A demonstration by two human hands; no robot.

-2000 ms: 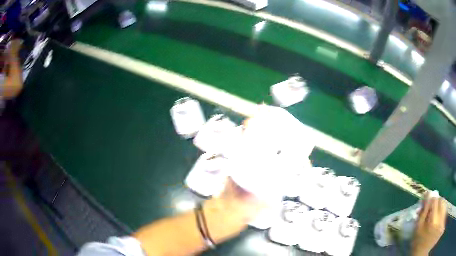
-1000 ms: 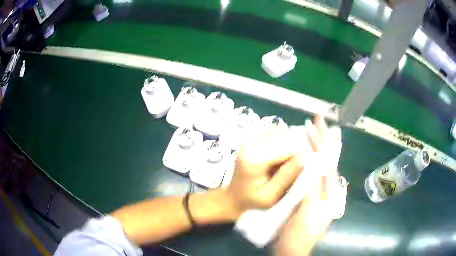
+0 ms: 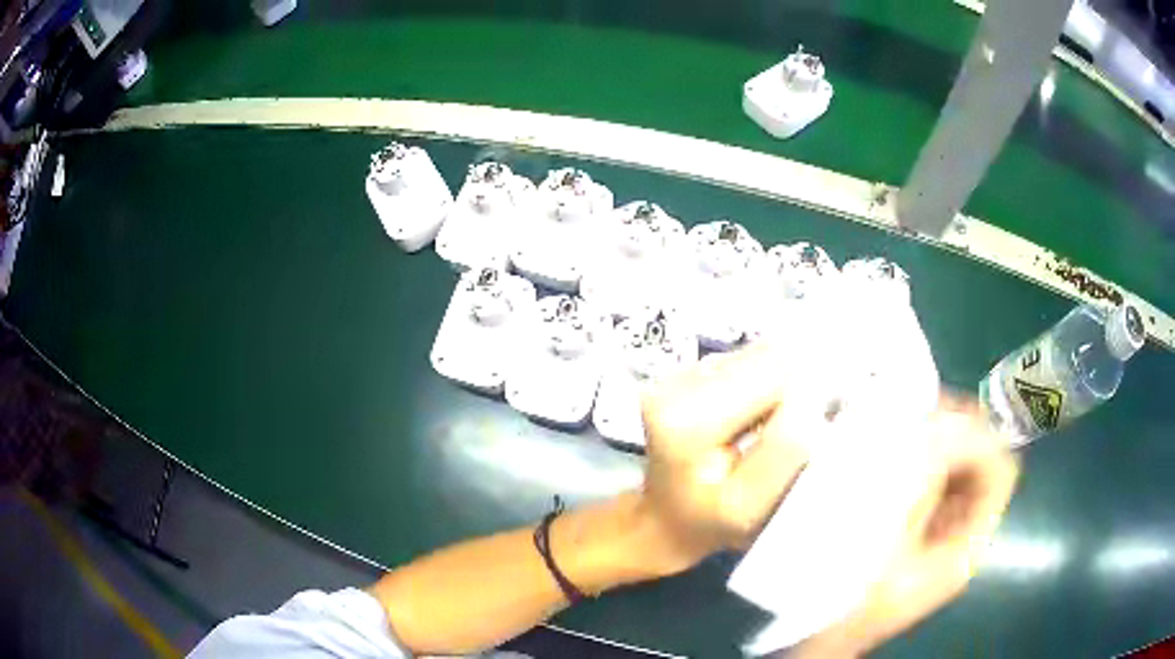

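Note:
My left hand [image 3: 715, 451], with a dark cord at the wrist, grips the left side of a white cloth [image 3: 825, 547]. My right hand [image 3: 960, 509] grips its right side. The cloth is overexposed, and I cannot tell whether a unit is inside it. White plug adapters [image 3: 554, 373] stand pins-up in two rows on the dark green bench, partly hidden by my hands and the cloth at the right. One adapter [image 3: 410, 204] leans at the left end of the back row.
A clear bottle [image 3: 1063, 373] with a yellow-green label lies tilted right of my hands. A cream rail [image 3: 580, 148] separates the bench from the green belt, which carries another adapter [image 3: 786, 97]. A slanting grey post [image 3: 986, 110] stands at the rail.
My right hand has left the bottle and come to the cloth beside my left hand. Both hands have since shifted right. The view has shifted, and belt adapters have changed position.

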